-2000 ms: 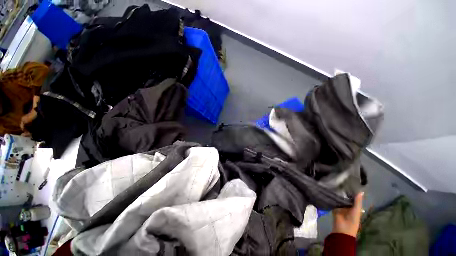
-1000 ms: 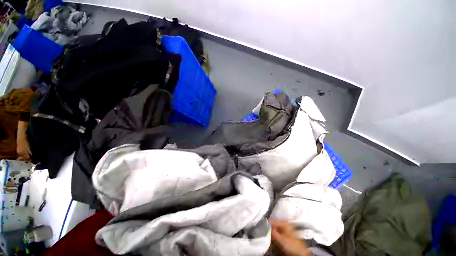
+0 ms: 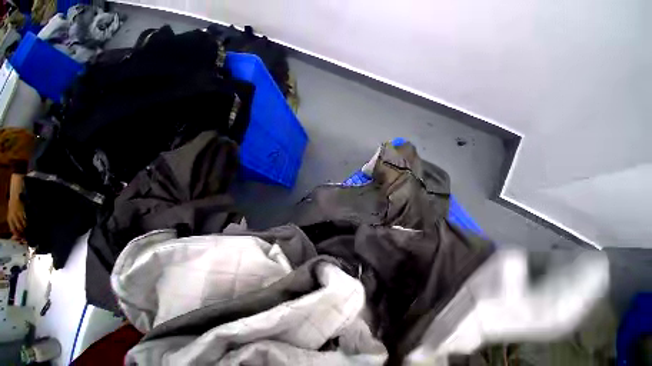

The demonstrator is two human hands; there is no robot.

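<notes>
A part-sewn jacket body (image 3: pixel 207 271) lies bunched in front of me, its off-white gridded inside outward with a grey-brown strip across it. Dark grey-brown cloth (image 3: pixel 422 264) spreads to its right, over a blue crate (image 3: pixel 465 216) that shows only in small parts. A white piece of cloth (image 3: pixel 529 304) at the lower right is blurred by motion. Neither of my hands shows. Only a dark red sleeve is visible at the lower left.
A tall blue crate (image 3: pixel 275 129) stands on the grey floor beside a black garment heap (image 3: pixel 143 100). An olive heap lies at the lower right, partly hidden. A white wall (image 3: pixel 457 64) borders the floor. Another person's hand (image 3: pixel 16 204) shows at the left edge.
The right part of the garment has turned from pale side up to dark side up, and white cloth has swung right over the olive heap. My right hand has gone out of sight.
</notes>
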